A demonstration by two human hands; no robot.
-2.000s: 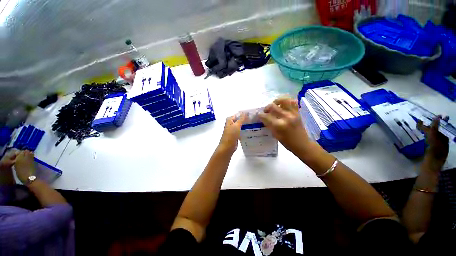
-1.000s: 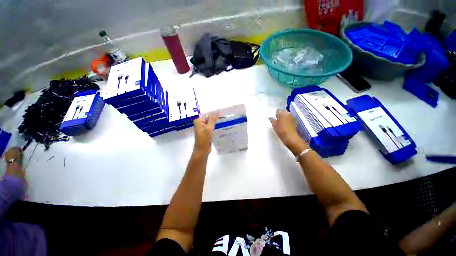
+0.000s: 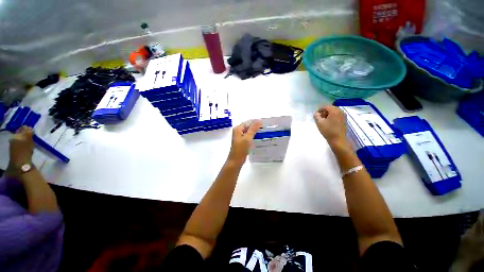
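Note:
A white retail box (image 3: 269, 148) with a blue band and a raised top flap stands upright on the table in front of me. My left hand (image 3: 245, 136) grips its upper left edge. My right hand (image 3: 331, 123) is off the box, beside the pile of unclosed boxes (image 3: 366, 127), with its fingers curled. Whether it holds anything small cannot be told. The finished stack of closed boxes (image 3: 164, 74) stands left of centre in steps.
Black cables (image 3: 85, 95) lie at the left beside a small box pile (image 3: 113, 103). A green basket (image 3: 353, 66), grey basin (image 3: 438, 87), phone (image 3: 406, 99), dark red bottle (image 3: 214, 50) and cloth bag (image 3: 255, 57) stand behind. Another box pile (image 3: 428, 155) lies right. A neighbour's hands (image 3: 21, 146) are at far left.
Since two seconds ago my right hand has left the box top and moved right to the unclosed boxes. My left hand still holds the box. The neighbour's hand at the right has left the view.

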